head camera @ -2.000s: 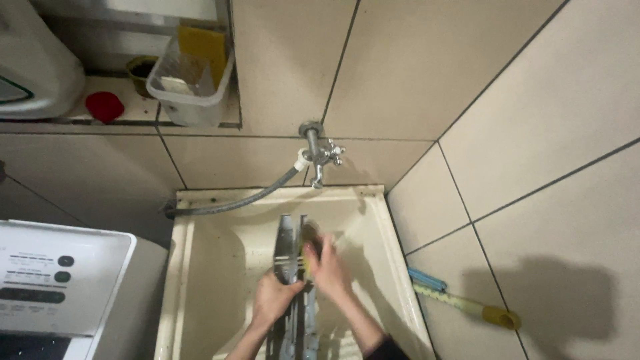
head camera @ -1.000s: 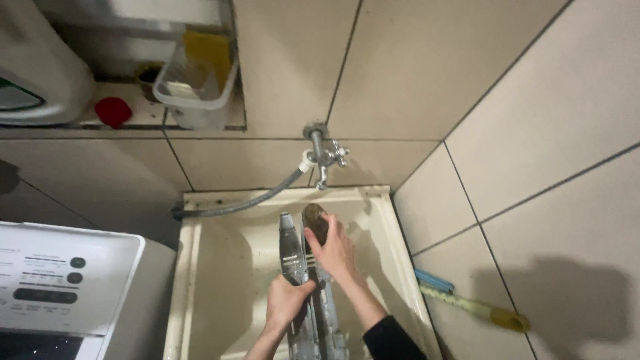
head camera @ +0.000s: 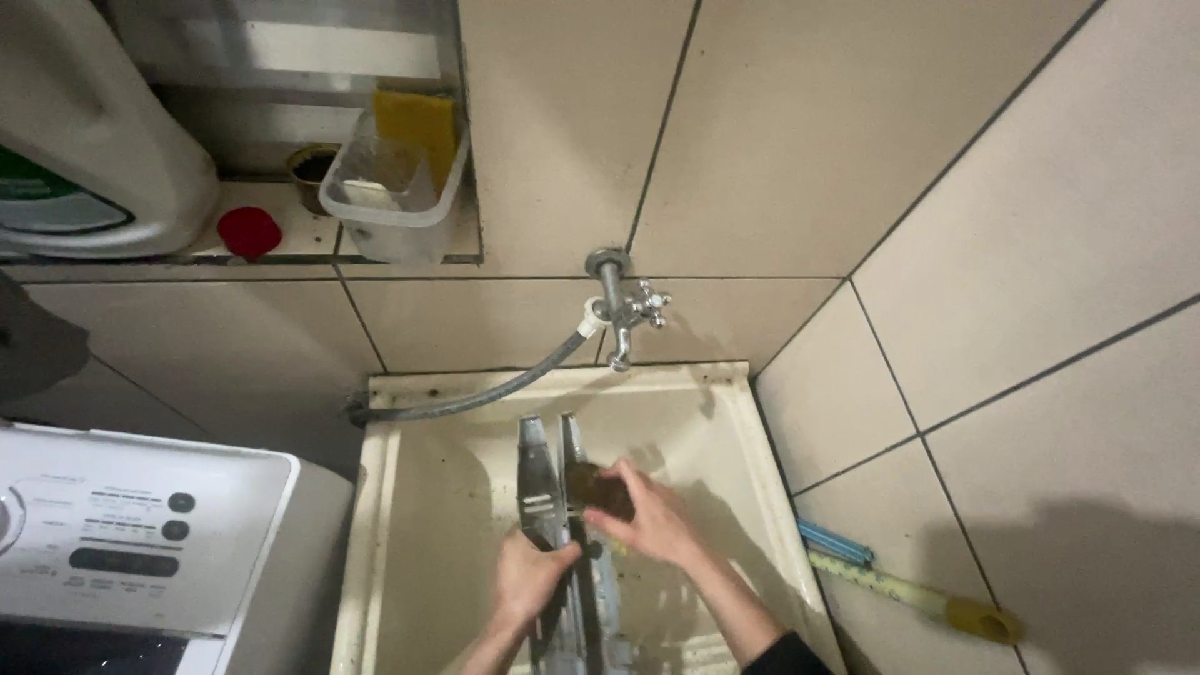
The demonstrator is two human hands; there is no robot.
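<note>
Two long, narrow metal parts lie lengthwise side by side over the utility sink [head camera: 431, 525]. My left hand [head camera: 532, 574] grips the left metal part [head camera: 536, 469], its thumb reaching across toward the right metal part [head camera: 570, 436]. In my right hand [head camera: 652, 516] is a dark brown scrubbing pad [head camera: 598, 489], pressed against the right part's upper stretch; some yellow shows beneath the fingers. Above the sink, a metal faucet [head camera: 614, 314] with a grey hose [head camera: 497, 392] attached comes out of the tiled wall. The near ends of both metal parts run out of view.
A white washing machine [head camera: 225, 534] stands left of the sink. The wall niche holds a large plastic jug [head camera: 103, 141], a red cap [head camera: 249, 232], a small cup [head camera: 312, 173] and a clear plastic container [head camera: 403, 225]. Blue and yellow tubes [head camera: 900, 589] rest by the right wall.
Since one second ago, my right hand has moved down along the right metal part with the pad. My left hand stays on the metal.
</note>
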